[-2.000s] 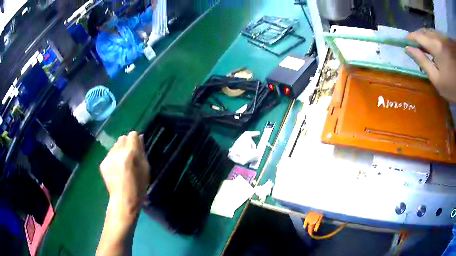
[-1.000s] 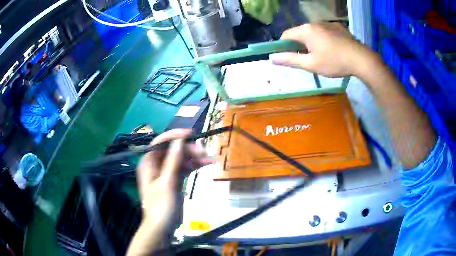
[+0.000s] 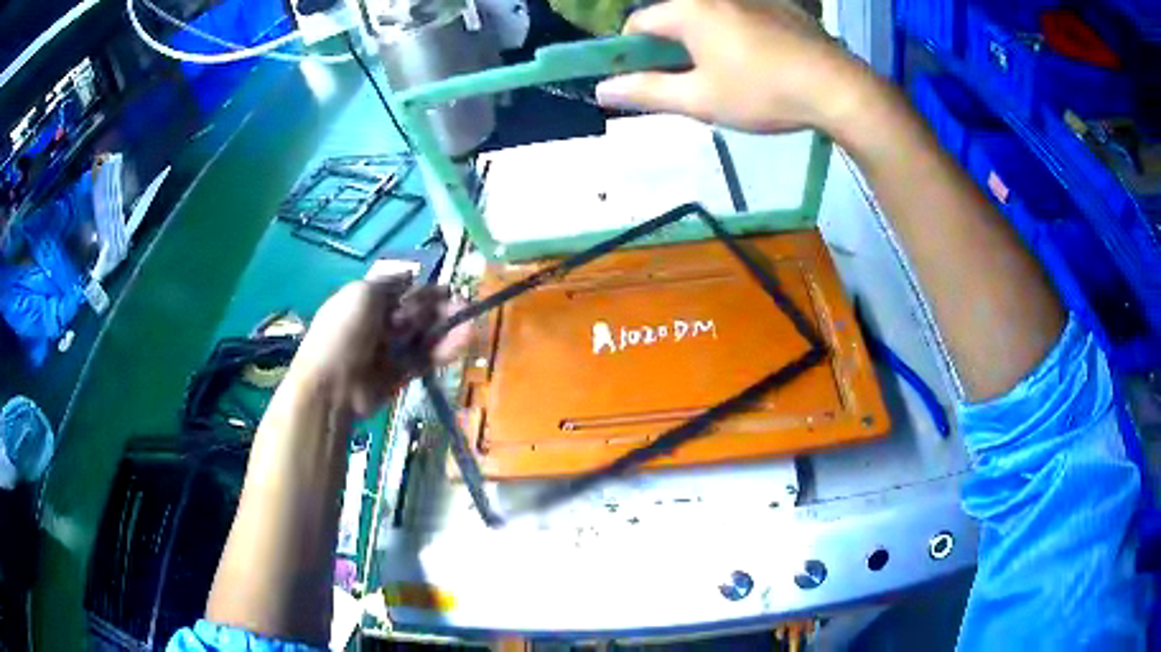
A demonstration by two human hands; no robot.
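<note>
My left hand (image 3: 376, 334), partly blurred, holds a thin black bezel frame (image 3: 637, 456) by its left side. The frame is tilted and hangs over the orange fixture base (image 3: 662, 369) marked "A1020DM"; I cannot tell whether it touches the base. My right hand (image 3: 726, 64) grips the top edge of the pale green fixture cover (image 3: 637, 240), which stands raised at the back of the base. The orange base lies on the white machine bed (image 3: 598, 516); the black frame covers part of it.
A stack of black frames (image 3: 159, 541) is at the lower left, with tangled frames (image 3: 236, 382) behind it. More thin frames (image 3: 350, 204) lie on the green bench (image 3: 318, 121). Blue bins (image 3: 1006, 166) are at right. A person in blue (image 3: 51, 287) is at far left.
My left hand has brought a black frame from the stack to over the orange base. The green cover is raised more upright in my right hand. The view has swung right.
</note>
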